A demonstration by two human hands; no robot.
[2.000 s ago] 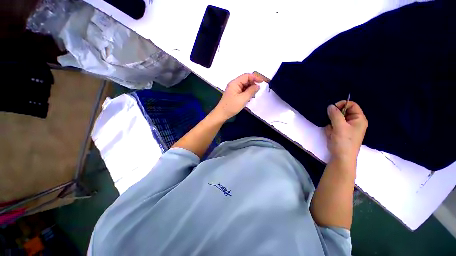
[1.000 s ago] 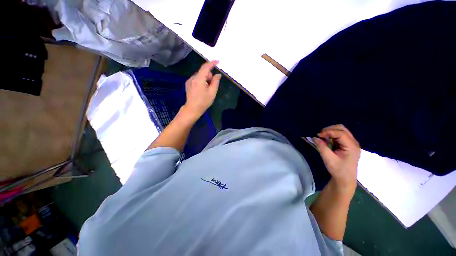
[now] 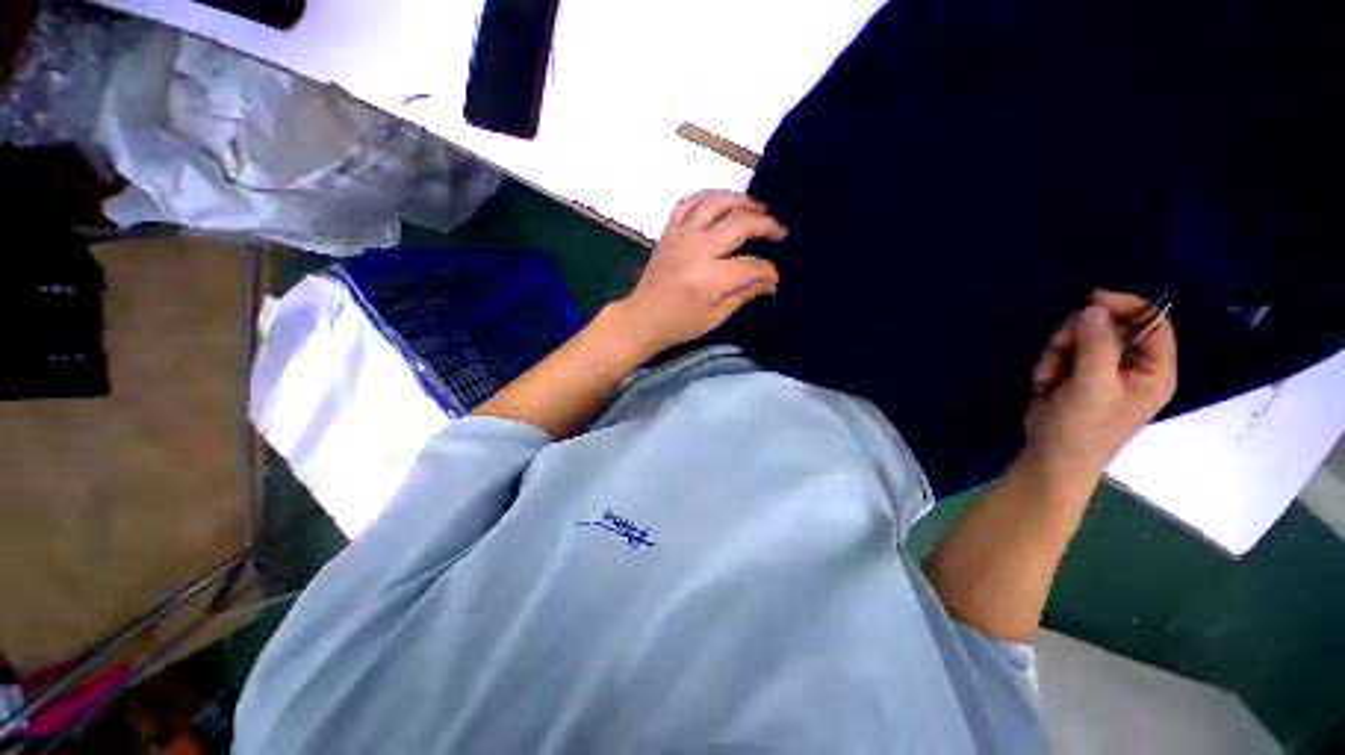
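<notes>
A large dark navy garment (image 3: 959,192) lies on the white table and hangs over its front edge against my shirt. My left hand (image 3: 708,266) rests at the garment's left edge, fingers slightly bent; whether it pinches the cloth cannot be told. My right hand (image 3: 1103,376) is over the garment's right part, closed around small thread snips (image 3: 1152,322) whose thin blades stick out past the fingers. The rest of the snips is hidden in the hand. A small pale mark (image 3: 1248,314) shows on the cloth right of my right hand.
A black phone (image 3: 511,67) and a tan strip (image 3: 718,143) lie on the white table (image 3: 634,74). Clear-white plastic bags (image 3: 280,148) are left of the table edge. A blue crate (image 3: 465,317) with a white sheet (image 3: 332,406) stands by my left arm. Dark cloth (image 3: 52,317) is at far left.
My left hand has moved from beyond the table edge onto the garment's left edge. My right hand has moved up and right with the snips. The garment now covers more of the table's front edge.
</notes>
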